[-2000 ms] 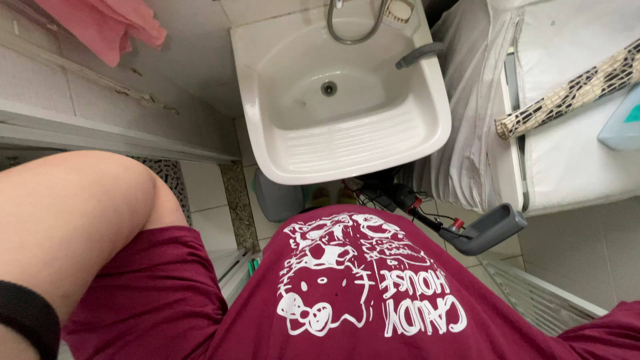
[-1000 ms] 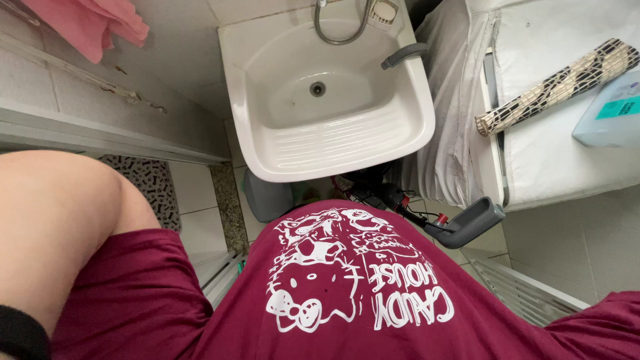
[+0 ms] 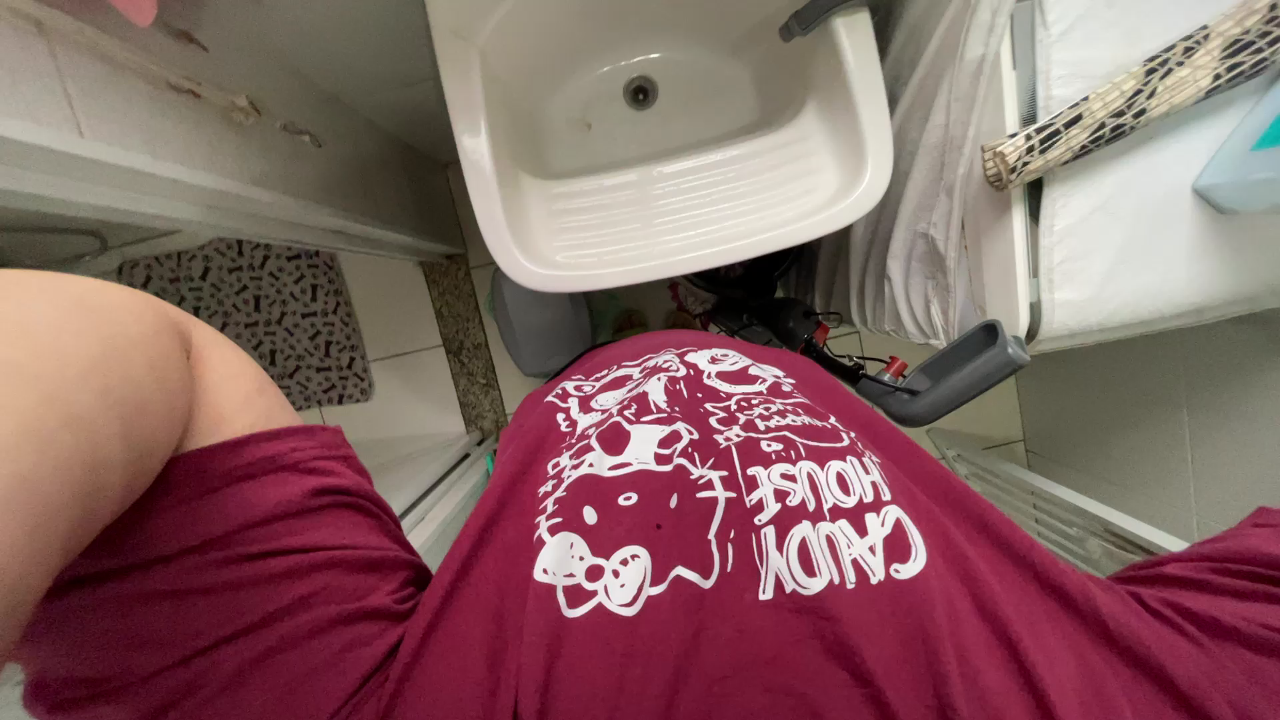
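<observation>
Neither my left hand nor my right hand is in the frame. My bent left arm [image 3: 90, 400] shows at the left edge, coming out of a maroon T-shirt [image 3: 640, 640] with a white cartoon print. On the right only the shirt's sleeve shows. Ahead of my body is a white laundry sink [image 3: 640, 270] with a ribbed washboard slope and a round drain [image 3: 640, 92]. A dark grey spout or handle [image 3: 820, 18] reaches over the sink's far right rim.
A grey bin [image 3: 543, 320] stands below the sink. To the right are a grey plastic handle [image 3: 950, 375], a pale pleated cover [image 3: 910, 200], a patterned rolled mat [image 3: 1130, 95] and a translucent blue container [image 3: 1245, 165]. A bone-patterned mat [image 3: 260, 320] lies on the floor at left.
The view has shifted, so the hose at the sink's far side has gone out of frame and more of the bone-patterned mat shows. Both hands stay out of view.
</observation>
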